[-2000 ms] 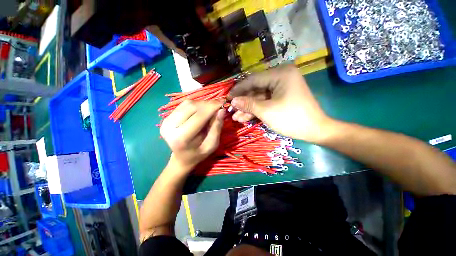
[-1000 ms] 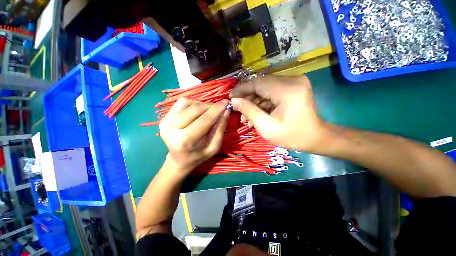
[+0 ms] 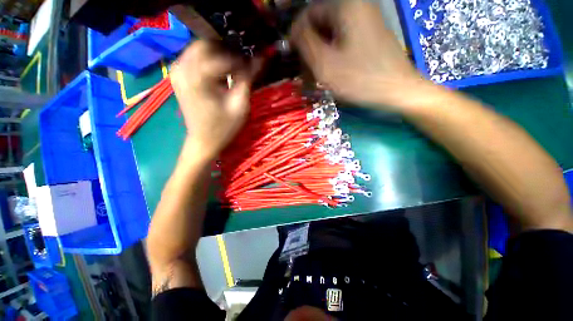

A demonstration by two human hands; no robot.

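My left hand (image 3: 213, 94) is blurred at the crimping machine (image 3: 235, 25), fingers closed around a red wire (image 3: 270, 51), of which a short blurred stretch shows. A small silver spot shows at the wire's far end. My right hand (image 3: 352, 53) is at the machine's working area, fingers bent and blurred; whether it holds anything cannot be told. The die is mostly hidden. Below the hands, a pile of terminated leads (image 3: 276, 150) lies on the green mat, silver ring terminals (image 3: 342, 160) pointing right.
The blue terminal tray (image 3: 496, 78) holds loose silver terminals at the upper right. Unterminated leads (image 3: 147, 113) lie left of my left hand. A blue supply bin (image 3: 113, 157) with a white box (image 3: 72, 207) stands at the left, a small blue bin (image 3: 135, 50) behind it.
Both hands have moved from together over the pile, up and apart to the machine. More of the lead pile is uncovered. The view has shifted slightly.
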